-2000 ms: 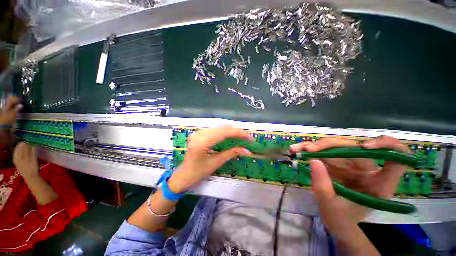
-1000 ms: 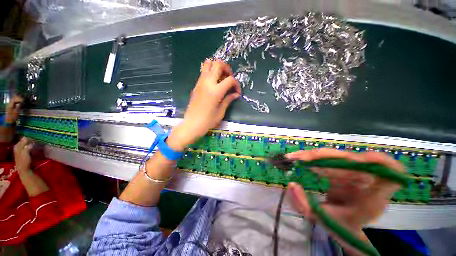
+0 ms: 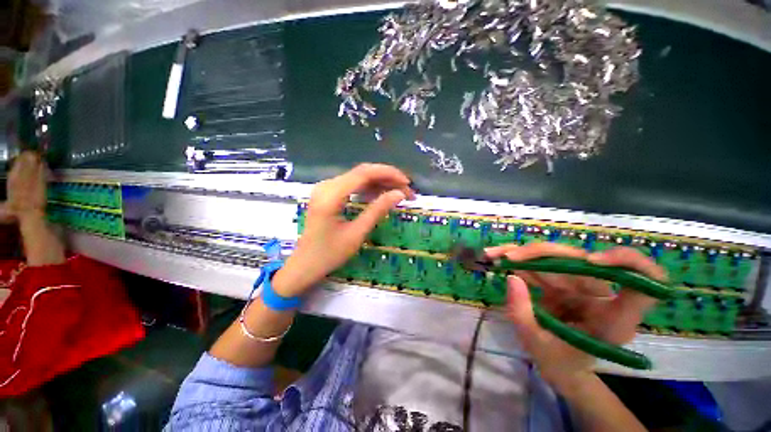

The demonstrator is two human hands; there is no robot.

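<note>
My right hand (image 3: 583, 295) is closed around green-handled pliers (image 3: 592, 342). Their blurred jaws point left over the green circuit board panels (image 3: 414, 266). My left hand (image 3: 334, 228), with a blue wrist strap (image 3: 275, 291), is over the left end of these panels. Its thumb and forefinger are close together, with a tiny dark sliver at the tips, seemingly a small metal component (image 3: 411, 189); its shape is unclear. A heap of silver metal components (image 3: 541, 110) lies on the dark green surface beyond the boards.
A lined clear rack (image 3: 235, 101) and a white stick (image 3: 174, 89) lie left of the heap. Another board panel (image 3: 84, 209) is farther left on the metal track (image 3: 211, 240). A person in a red sleeve (image 3: 72, 321) is at the far left. A dark cord (image 3: 472, 359) hangs below the pliers.
My left hand has come back from the heap's left edge to the boards. The pliers' handles have shifted slightly in my right hand. The view has moved, and the other person's arm has shifted.
</note>
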